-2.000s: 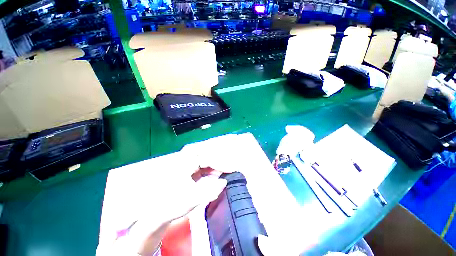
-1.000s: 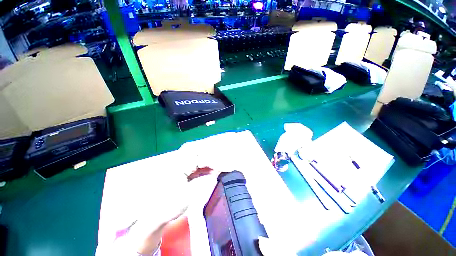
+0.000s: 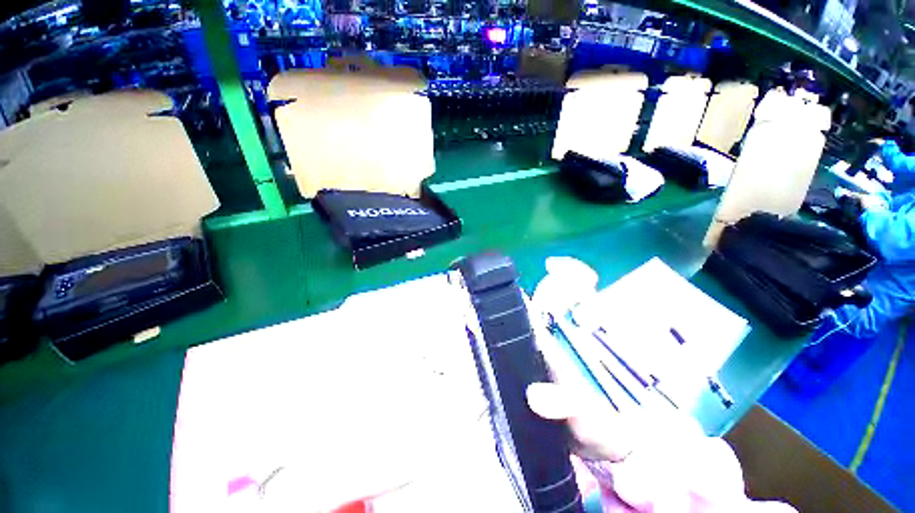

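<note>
The thick black-and-grey scan tool [image 3: 522,401] stands tilted on its edge above the white mat [image 3: 301,391], its side facing me. My right hand [image 3: 612,441] grips the tool's right side, with the thumb over its edge. The hand is overexposed and pale. My left hand cannot be made out against the glaring white left of the tool. A strip of the mat's red area [image 3: 351,507] shows at the bottom edge.
A crumpled white cloth [image 3: 564,286], slim sticks [image 3: 622,376] and a paper sheet [image 3: 674,326] lie to the right. Open boxes line the bench behind, one holding a TOPDON case [image 3: 376,215]. A person's blue sleeve [image 3: 893,230] shows at far right.
The tool has been raised and turned more onto its edge. My right hand now shows far more along its right side. The left arm seen earlier on the mat no longer stands out.
</note>
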